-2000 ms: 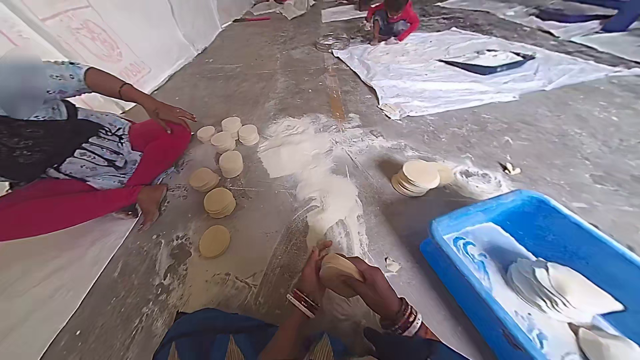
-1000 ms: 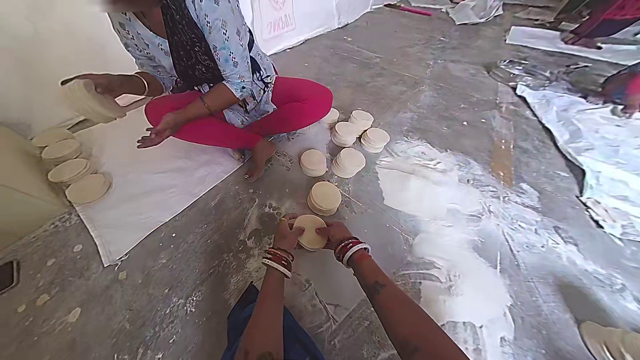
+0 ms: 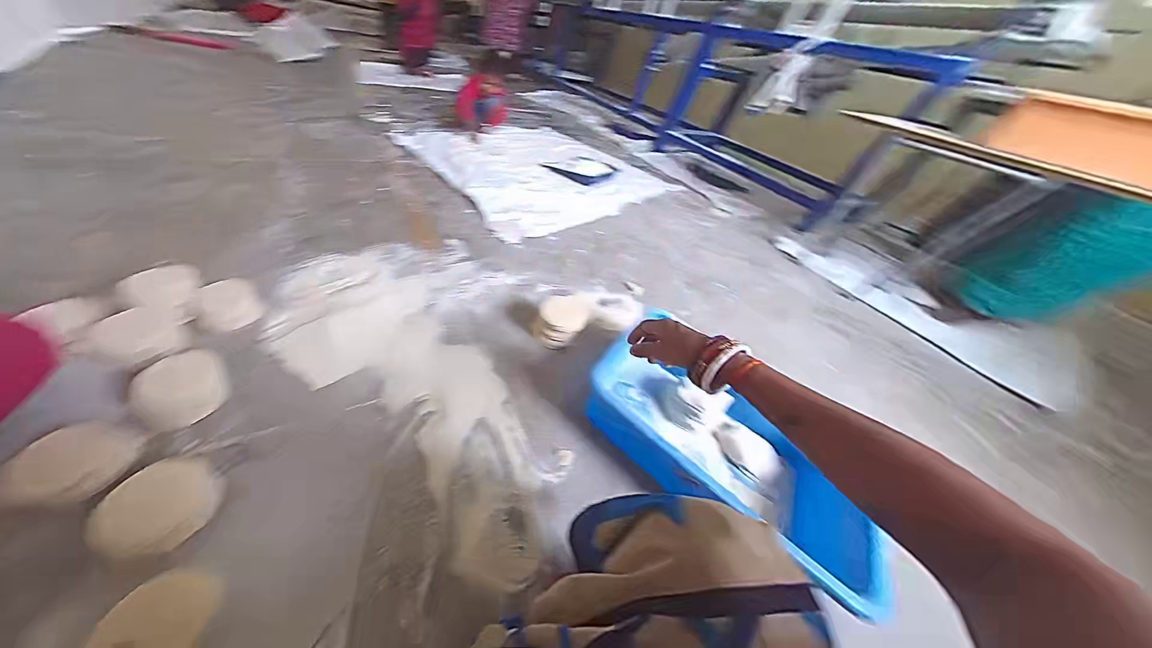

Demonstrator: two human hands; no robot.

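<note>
My right hand [image 3: 666, 344], with bangles at the wrist, is over the far end of a blue plastic tub [image 3: 643, 441]. Its fingers are curled and blurred; whether they hold anything does not show. Inside the tub lie white powder and pale flat dough discs [image 3: 749, 450]. My left hand is out of view. Stacks of round dough discs [image 3: 157, 506] stand on the floor at the left, and a smaller stack [image 3: 565, 317] stands beyond the tub. White powder [image 3: 387, 333] is spread over the floor between them.
A person's pink-clad knee [image 3: 22, 364] is at the left edge. Farther off, a person in red [image 3: 481, 101] crouches by a white sheet [image 3: 540, 198] with a dark tray [image 3: 583, 171]. Blue metal frames [image 3: 693, 85] and an orange-topped board [image 3: 1071, 135] stand at the right.
My right hand has left the disc stack that both hands held and is now over the blue tub. My left hand has gone out of view. The view has swung right.
</note>
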